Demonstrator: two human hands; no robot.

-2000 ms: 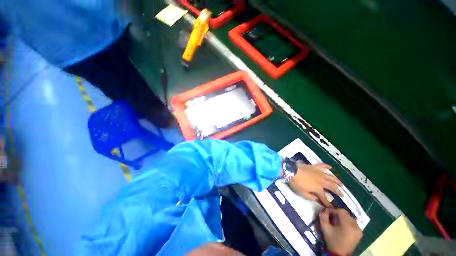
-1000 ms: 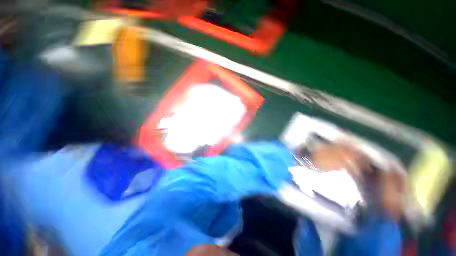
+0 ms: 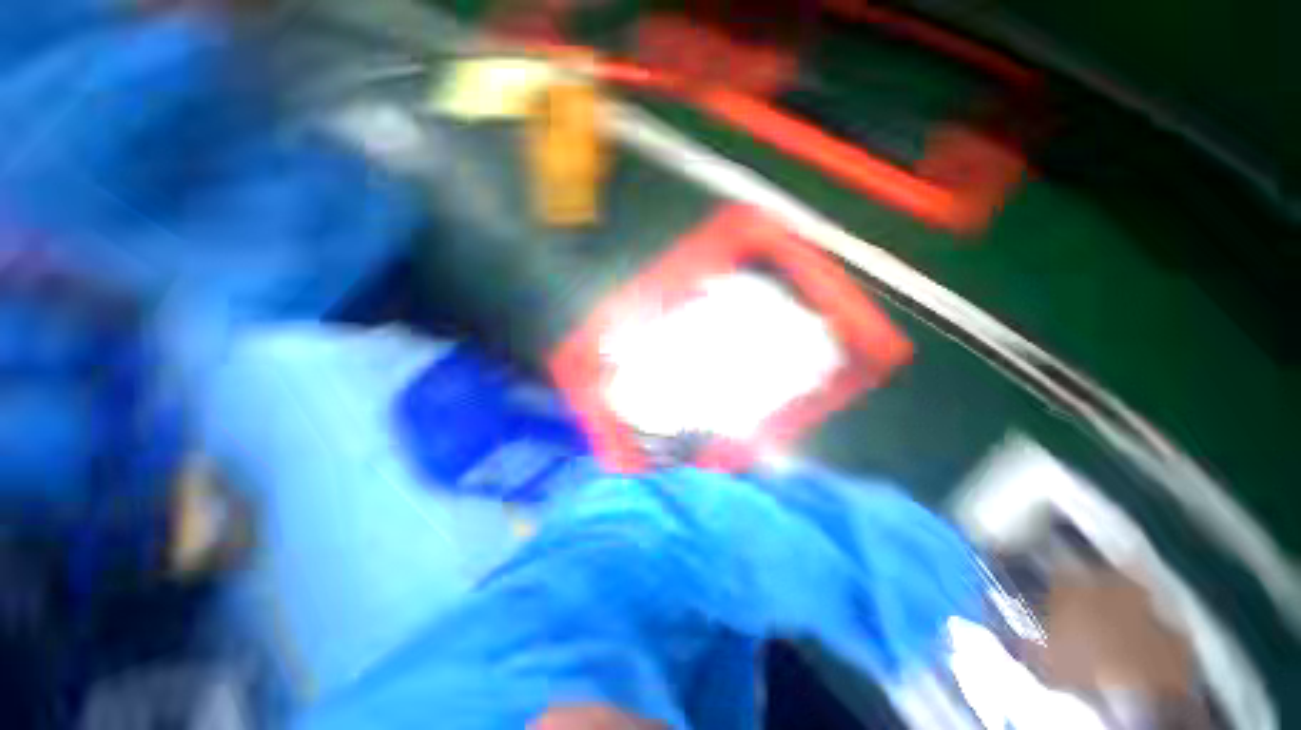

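Note:
The view is strongly blurred. A white tray with a dark unit and a bright white rectangle lies at the lower right, cut off by the bottom edge. My left hand, past a blue sleeve and a shiny wristwatch, is over this unit. Its fingers are blurred, and whether it holds anything cannot be told. My right hand cannot be made out; the lower right corner cuts off that part of the work.
A red-framed tablet with a glaring white middle lies left of the tray. Beyond are a yellow screwdriver, a pale yellow sheet and more red frames behind the white strip. A blue stool and a person in blue are left.
The view has swung and blurred. The white tray and my left hand now lie lower and further right. My right hand, seen earlier beside the left, is no longer distinguishable.

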